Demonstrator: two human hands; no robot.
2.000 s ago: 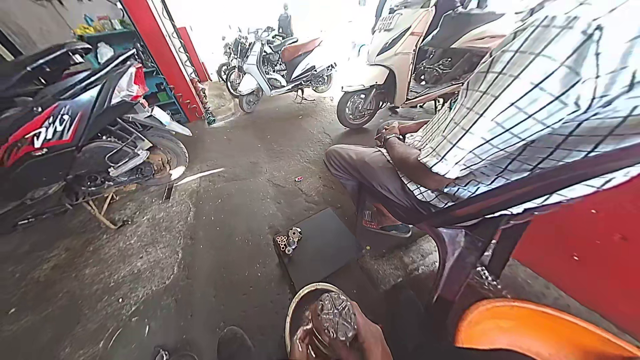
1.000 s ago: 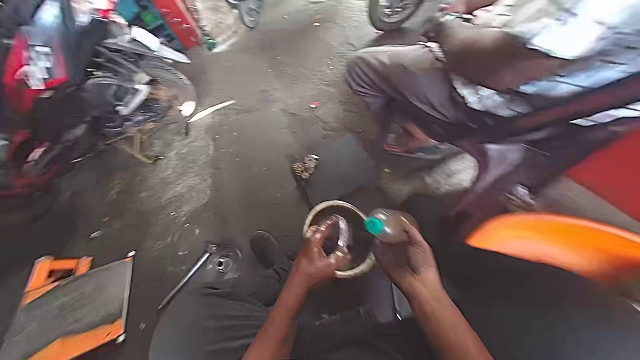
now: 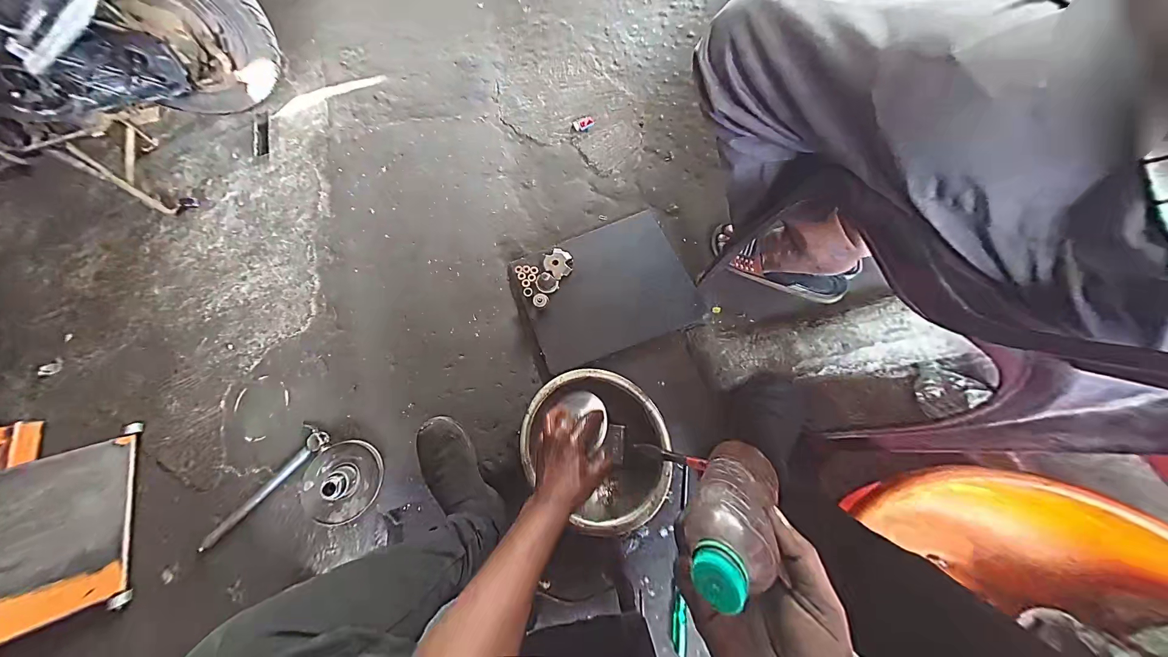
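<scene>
My left hand is inside a round basin, its fingers on a round metal part. My right hand grips a clear plastic bottle with a green cap, just right of the basin. The cap points toward me. A thin tool with a red handle reaches over the basin's right rim. Small metal rings and a star-shaped metal part lie on the left edge of a dark flat board beyond the basin.
At lower left, a long-handled metal tool lies beside a round metal plate and an orange-framed board. A motorcycle wheel stands at upper left. A seated person's leg and an orange curved panel are at right.
The bottle in my right hand has tilted, its green cap swinging from the basin side toward me. My left hand stays at the basin. The view has dropped lower toward the floor.
</scene>
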